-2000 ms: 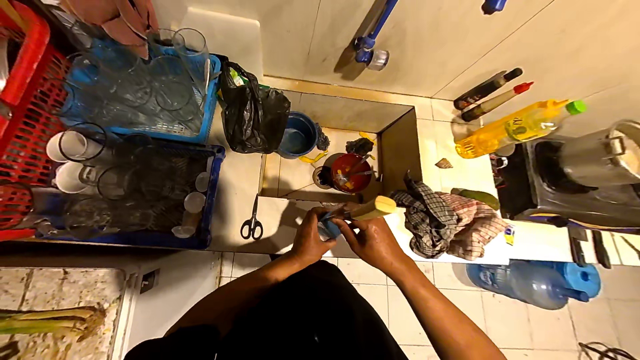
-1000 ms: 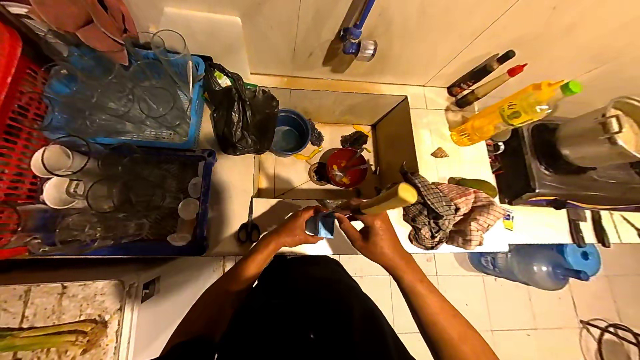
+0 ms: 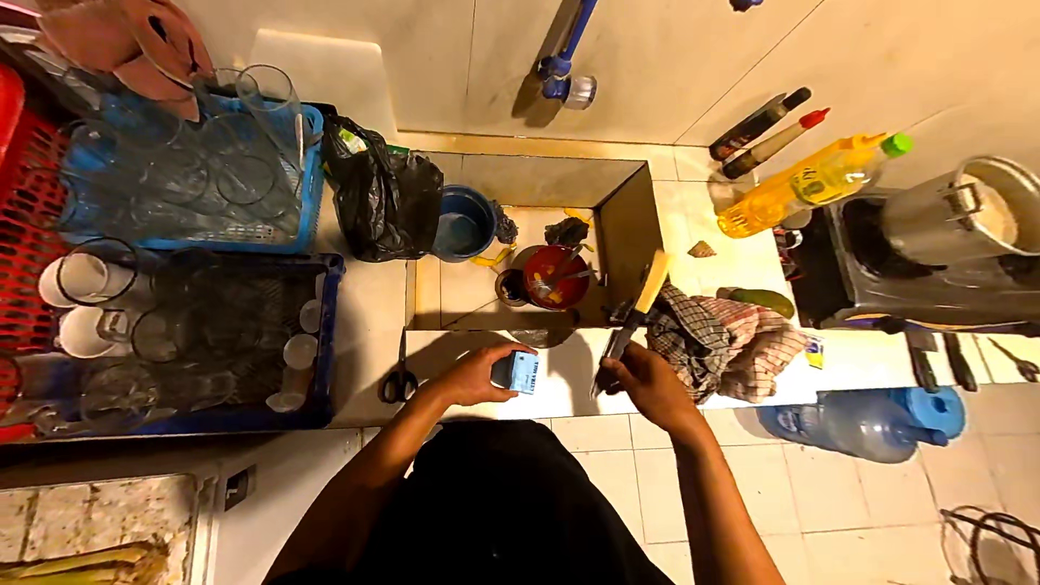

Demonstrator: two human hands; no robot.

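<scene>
My left hand grips a small light-blue box with writing on it, over the counter's front edge. To its right, my right hand is closed on a dark tool with a pale yellow handle or end, pointing up and away; its exact kind I cannot tell. Black-handled scissors lie left of my left hand. Checkered cloths are bunched just right of my right hand. Beyond my hands is a tiled sink with a blue bowl and a red bowl holding utensils.
Crates of glasses and cups stand left, beside a black plastic bag. At right are an oil bottle, a metal pot on a stove and knives. A blue tap juts from the wall. Water bottles lie below.
My hands, close together in both earlier frames, are now apart. The blue box is in my left hand, and the yellow-ended tool has moved right with my right hand.
</scene>
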